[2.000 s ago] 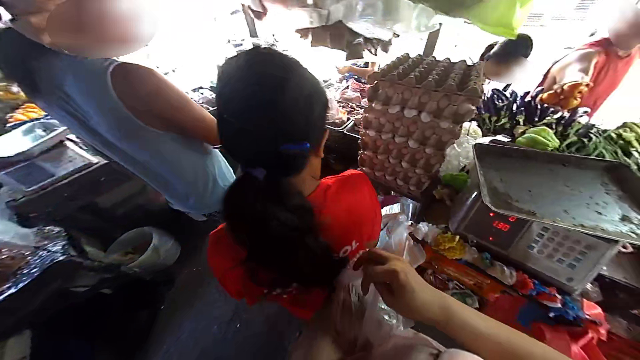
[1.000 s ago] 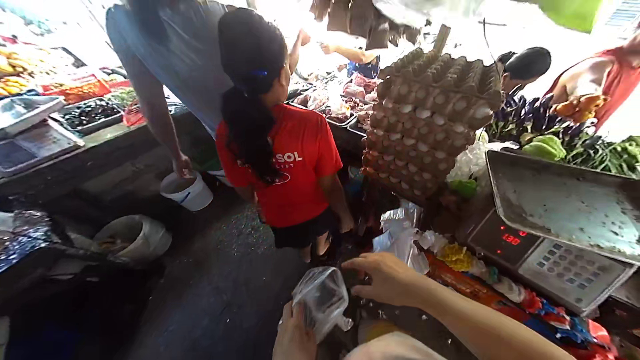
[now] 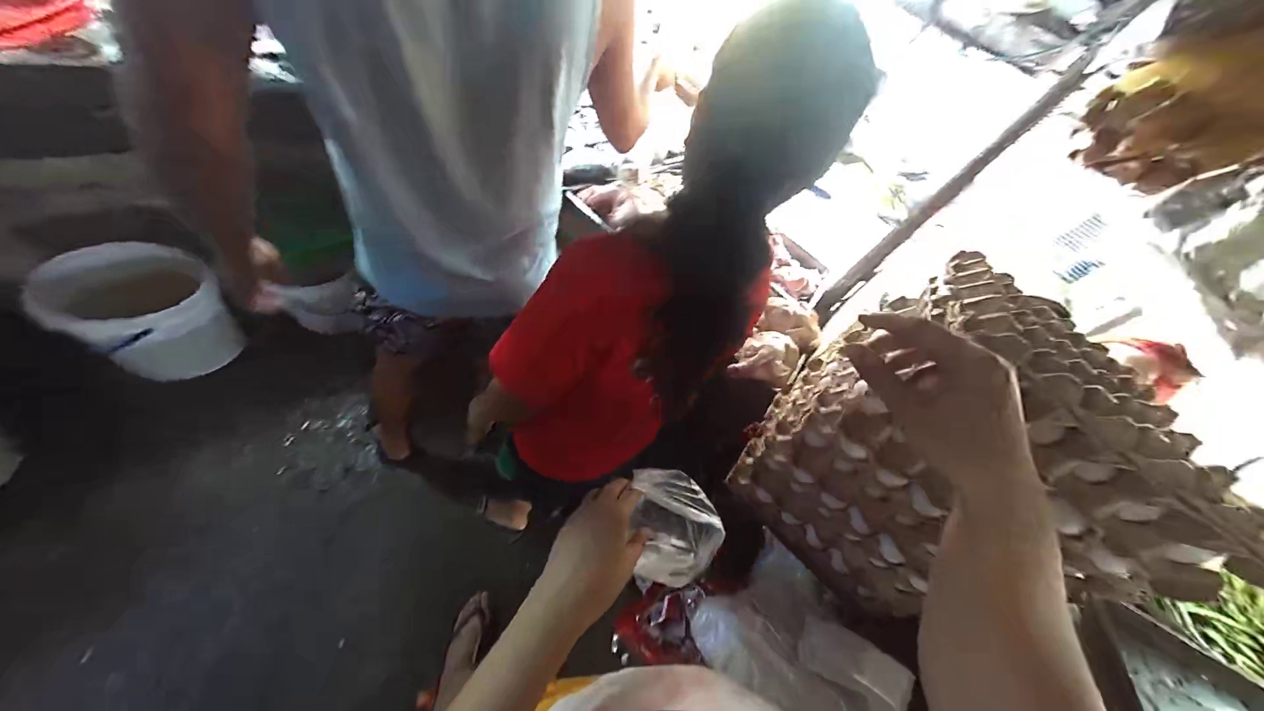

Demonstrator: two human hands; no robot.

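Observation:
My left hand (image 3: 604, 538) grips the rim of a clear plastic bag (image 3: 676, 528), which hangs open at the lower middle. My right hand (image 3: 938, 390) is raised in front of the stack of egg trays (image 3: 869, 494), its fingers apart and curled, with nothing seen between them. The stack is of pulp trays with eggs showing at their edges. Whether my right fingertips touch the top tray cannot be told. Below the bag lie more clear plastic bags (image 3: 790, 632) and a red plastic wrapping (image 3: 662, 627).
A person in a red shirt (image 3: 602, 365) stands just ahead, beside a person in a pale sleeveless top (image 3: 444, 148). A white bucket (image 3: 178, 336) is on the floor at left. A wooden pole (image 3: 968, 178) slants behind the egg trays. Green vegetables (image 3: 1224, 622) lie at lower right.
My right hand has gone from near the plastic bag up to the egg trays. My left hand still holds the bag. The view has turned and moved closer to the trays.

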